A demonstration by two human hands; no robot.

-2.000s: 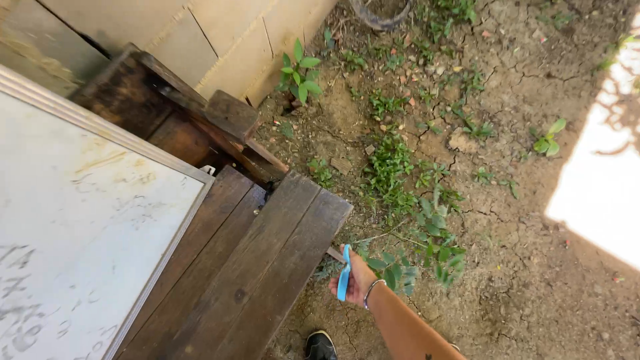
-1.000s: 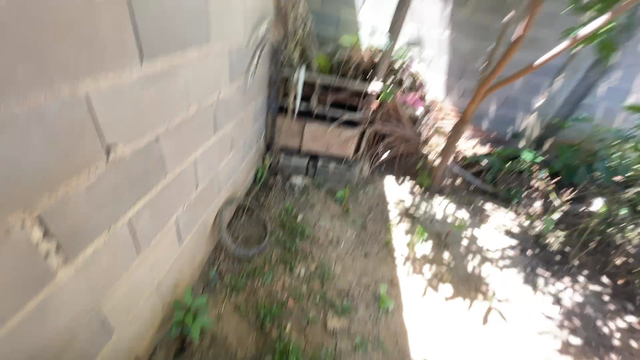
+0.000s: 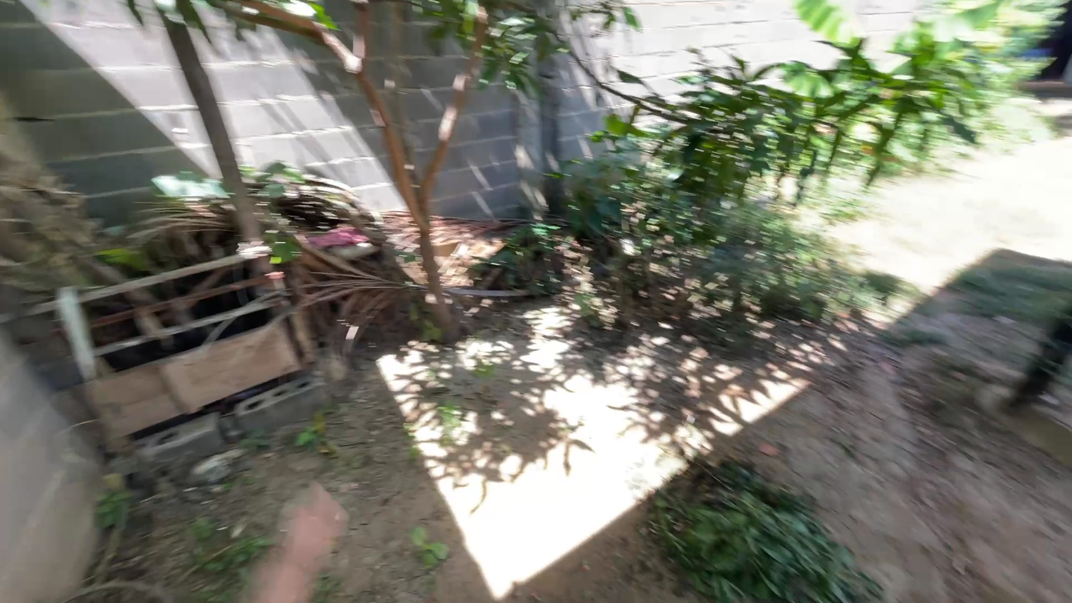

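A blurred, skin-toned shape at the bottom left looks like part of my left hand [image 3: 297, 544]. It is over the bare soil, and whether it holds anything cannot be made out. My right hand is out of the frame. Beyond the blurred shape, low green weeds [image 3: 430, 548] grow from the ground. A heap of cut leafy stems [image 3: 754, 536] lies on the soil at the lower right.
At the left, a wooden slatted bin [image 3: 226, 368] stands behind hollow concrete blocks [image 3: 276, 406], beside a block wall [image 3: 38, 469]. A slender tree trunk [image 3: 431, 285] rises near dry palm fronds [image 3: 360, 289]. Leafy shrubs [image 3: 670, 243] line the back wall [image 3: 469, 159].
The view has swung up and right, from the wooden bench to the yard. Two seconds ago a hand held a blue-handled tool beside the bench; hand, tool and bench have left that view.
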